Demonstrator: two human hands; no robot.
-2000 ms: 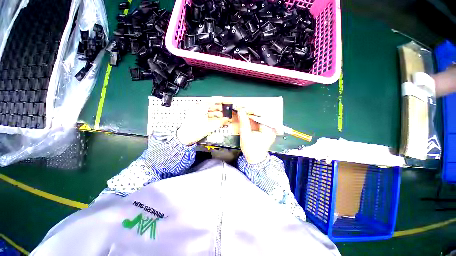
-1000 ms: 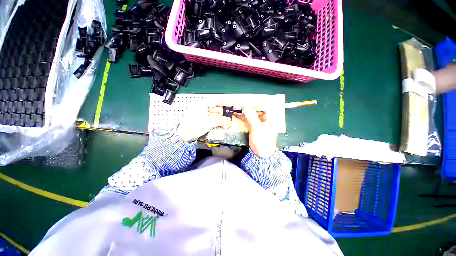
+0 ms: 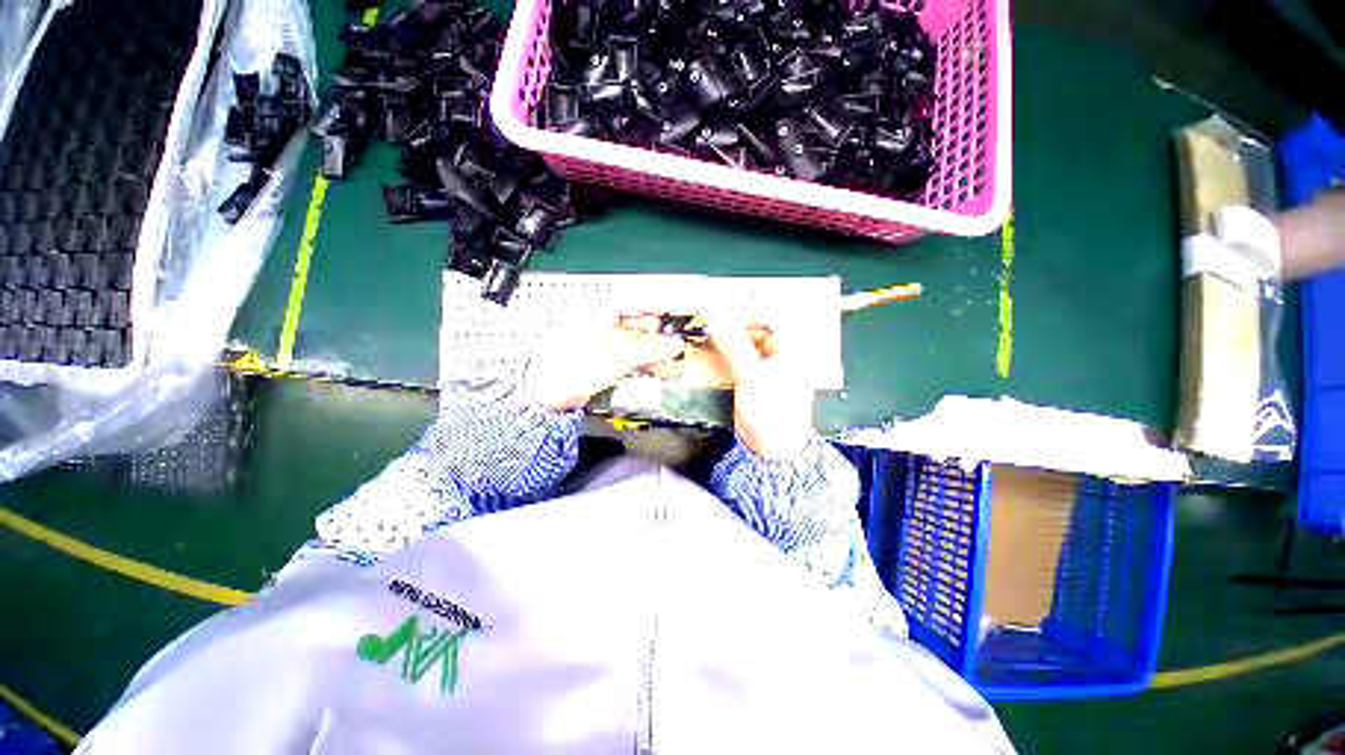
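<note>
My left hand (image 3: 598, 359) holds a small black plastic part (image 3: 682, 328) in its fingertips over the white perforated board (image 3: 494, 317). My right hand (image 3: 755, 369) is close beside it and holds a slim hand tool (image 3: 882, 297), whose pale shaft and orange-yellow end point right past the board's edge. The tool's working tip is at the part, mostly hidden by my fingers. The hands are overexposed, so finger detail is faint.
A pink basket (image 3: 738, 186) of black parts stands behind the board, with a loose pile (image 3: 443, 111) left of it. A packed tray (image 3: 67, 221) is at far left. A blue basket (image 3: 1069, 686) is below the edge. Another person's hand (image 3: 1313, 239) shows at far right.
The tool has swung from pointing down-right to nearly level, its orange end now higher. The black part is now more covered by my fingers. Both hands stay over the board.
</note>
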